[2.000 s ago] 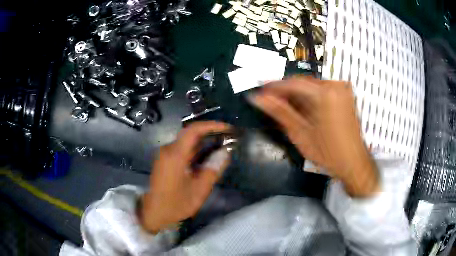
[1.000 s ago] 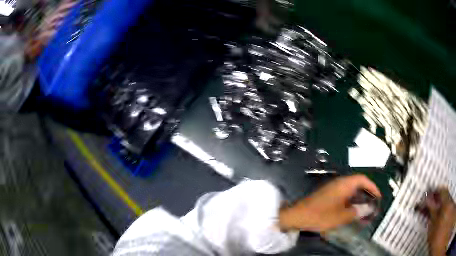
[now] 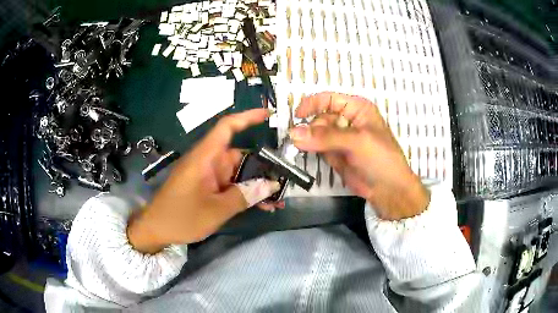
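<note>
My left hand [image 3: 202, 177] holds a black square watch case [image 3: 260, 172] with a shiny metallic component [image 3: 286, 166] across it. White wrap covers a fingertip of this hand. My right hand [image 3: 358, 147] is just right of the case, over the white sheet [image 3: 361, 55] with its rows of thin slivers. Its thumb and forefinger are close together; whether something small is between them is hard to tell. Loose metallic components [image 3: 92, 116] lie in a heap at the left, and one [image 3: 147, 147] lies apart beside my left hand.
Beige pads [image 3: 208, 27] lie in a loose pile at the top, with white cards [image 3: 208, 95] below them. A thin dark tool [image 3: 258, 52] lies beside the sheet. Clear blister trays [image 3: 514, 122] are stacked at the right. The machine [image 3: 520, 244] is at lower right.
The view has swung back right from the blue bin to the white sheet. Both hands are now close together at the case, with my right hand over the sheet's lower left part.
</note>
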